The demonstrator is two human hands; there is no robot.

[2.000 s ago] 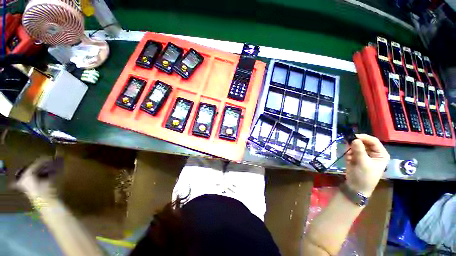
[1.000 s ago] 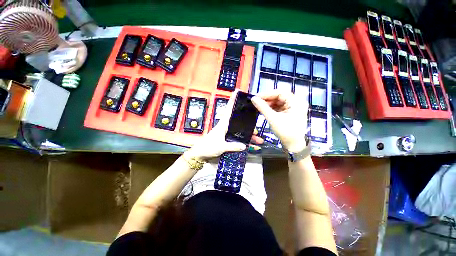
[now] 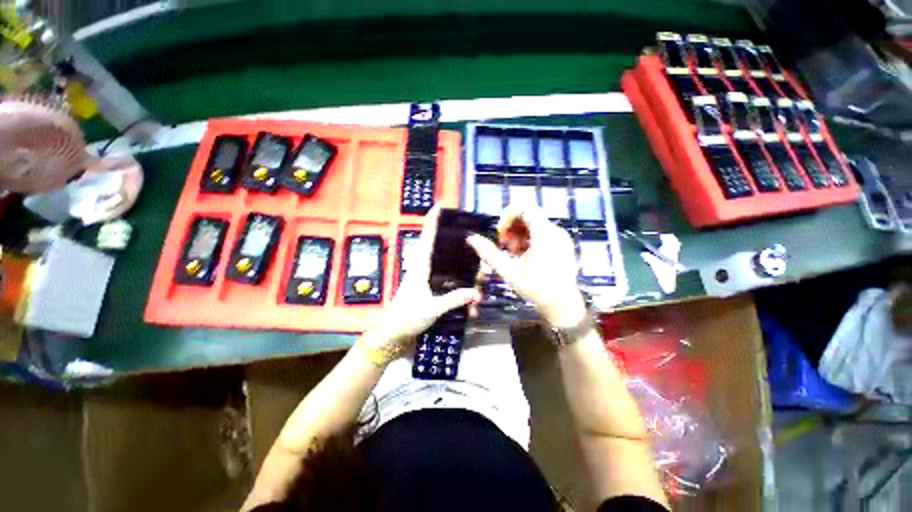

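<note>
An open black flip phone is upright in front of me, its dark screen half above and its pale-numbered keypad below. My left hand holds it from the left around its middle, thumb across the hinge area. My right hand is at the screen half's right edge, with fingertips touching the screen. I cannot tell whether it pinches anything. Closed phones and one open phone lie in the flat red tray. The lens tray is partly hidden behind my right hand.
Stacked red trays with open phones stand at right. A silver metal fixture and white scraps lie near the bench edge. A pink fan and white box are at left. A carton with red and clear film is below.
Two seconds ago my hands were apart; since one second ago both stay at the phone. My right fingertips have moved from the screen's top to lower on it. The camera view has shifted.
</note>
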